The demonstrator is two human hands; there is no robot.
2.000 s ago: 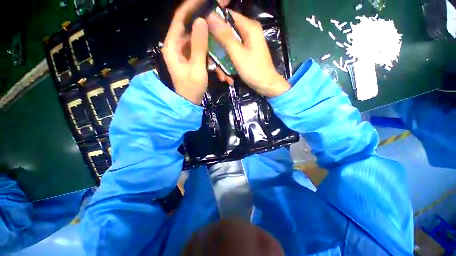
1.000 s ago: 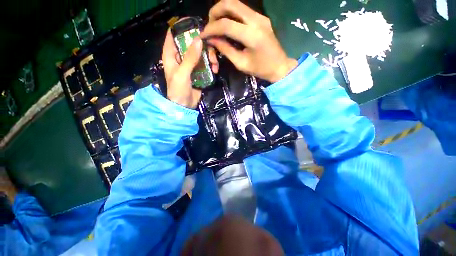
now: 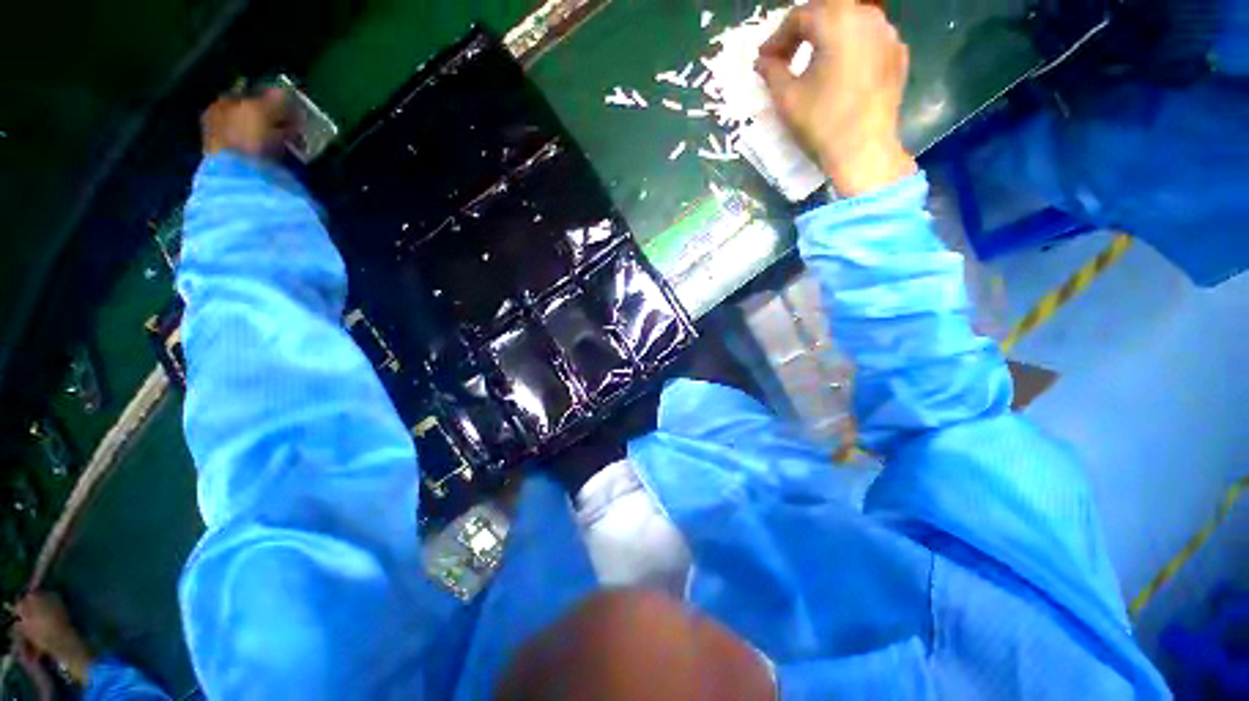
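My left hand (image 3: 249, 123) is at the upper left, dark and blurred, with its fingers closed on the edge of a metal-framed unit (image 3: 307, 123) beside the black pocket tray (image 3: 452, 206). My right hand (image 3: 847, 96) is at the upper right, over the loose pile of small white strips (image 3: 737, 66). Its thumb and finger pinch a small white strip (image 3: 801, 58). A white block of stacked cards (image 3: 778, 154) lies just below the pile, partly behind my right hand. Glossy pockets show on the tray's near part.
A green circuit board (image 3: 473, 548) lies near my lap, left of centre. Housings with pale gold outlines (image 3: 441, 459) show beside my left sleeve. More metal-framed units (image 3: 85, 377) lie on the belt at left. Another person's hand (image 3: 48, 627) is at the lower left.
My hands have parted: the left went to the far left, the right to the white pile. The handset is no longer in my hands. The view has turned, and the tray appears rotated.
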